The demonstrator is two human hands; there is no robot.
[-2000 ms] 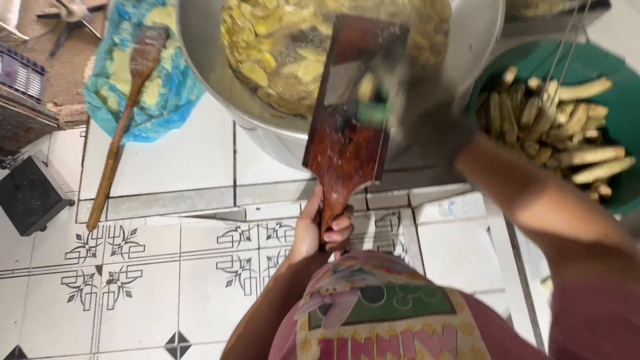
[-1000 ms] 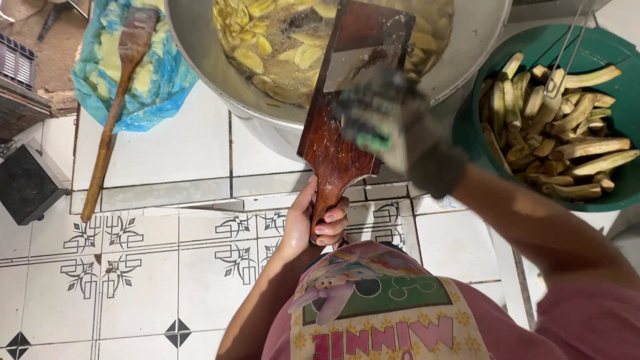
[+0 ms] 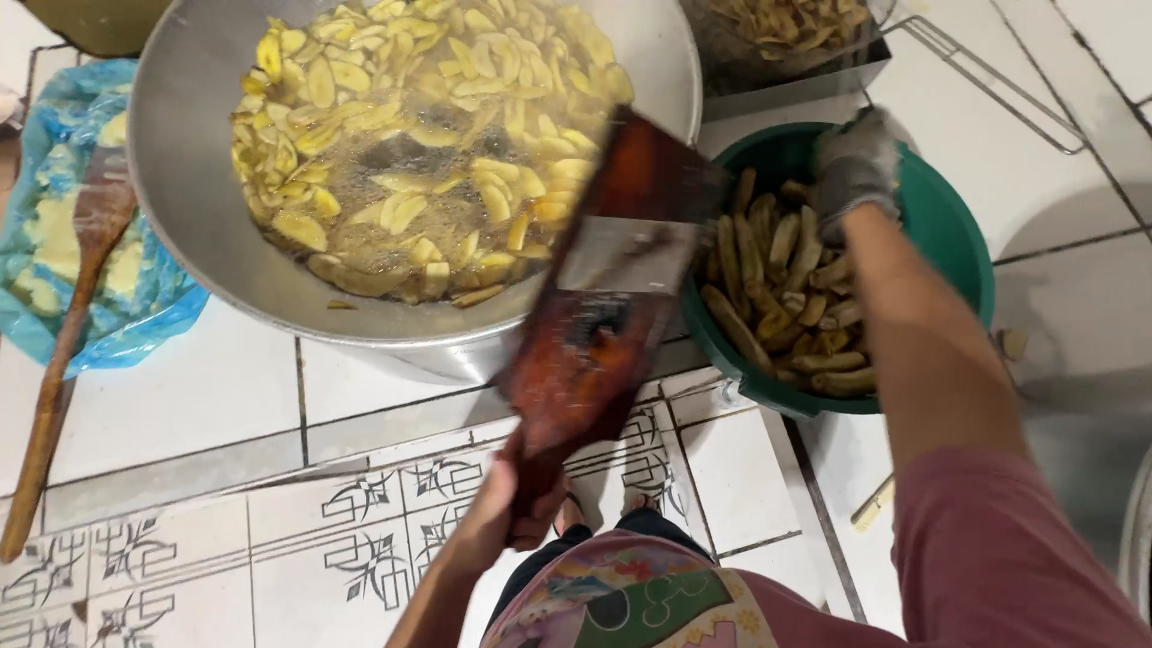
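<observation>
My left hand (image 3: 508, 504) grips the handle of a wooden slicer board (image 3: 585, 378) with a metal blade plate, held tilted beside the rim of a large metal pan (image 3: 189, 180). Banana or plantain slices (image 3: 405, 207) bubble in oil in that pan. My right hand (image 3: 855, 166), in a grey glove and blurred, is over the far part of a green plastic basin (image 3: 954, 234) of peeled bananas or plantains (image 3: 783, 243). Whether its fingers hold anything cannot be told.
A wooden paddle (image 3: 81, 270) lies across a blue plastic bag (image 3: 162, 315) with pale yellow stuff at the left. Behind the basin stands a metal container (image 3: 792, 85) of fried pieces, with a wire handle (image 3: 990, 81) beside it. A knife (image 3: 873, 504) lies near the right tiles.
My right hand has moved from the slicer board to the green basin. My left hand still holds the board. The view has shifted.
</observation>
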